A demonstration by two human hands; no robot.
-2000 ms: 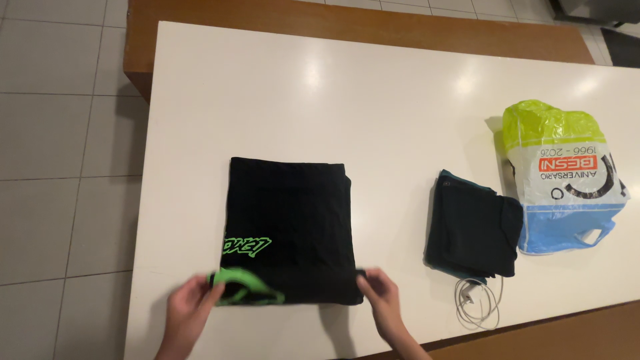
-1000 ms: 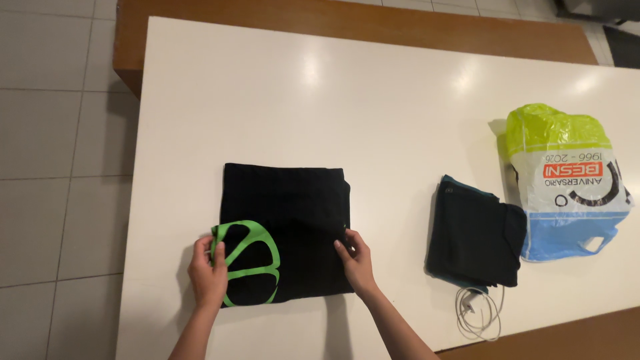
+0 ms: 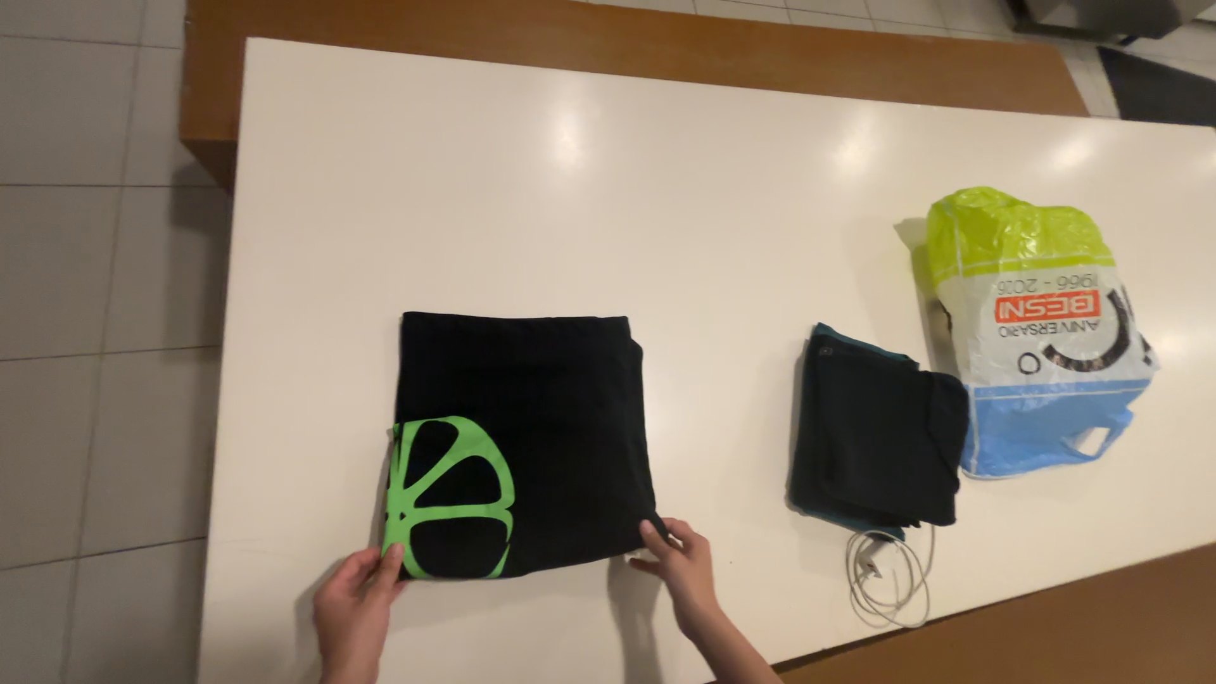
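A folded black cloth garment (image 3: 570,418) with a green print lies flat on the white table, left of the middle. My left hand (image 3: 361,598) pinches its near left corner, thumb on top, beside the green print. At the near right corner, my right hand (image 3: 679,565) grips the edge of the fabric between thumb and fingers. Both hands are at the side of the garment nearest me.
Right of the garment lies a folded dark cloth stack (image 3: 879,432) with teal edges. A coiled white cable (image 3: 888,589) sits below it. Farther right is a green, white and blue plastic bag (image 3: 1045,332). Brown benches (image 3: 617,47) run along the table (image 3: 456,190).
The green lettering shown two seconds ago is covered, and a larger green print faces up. Since one second ago, both hands have moved down to the garment's near corners.
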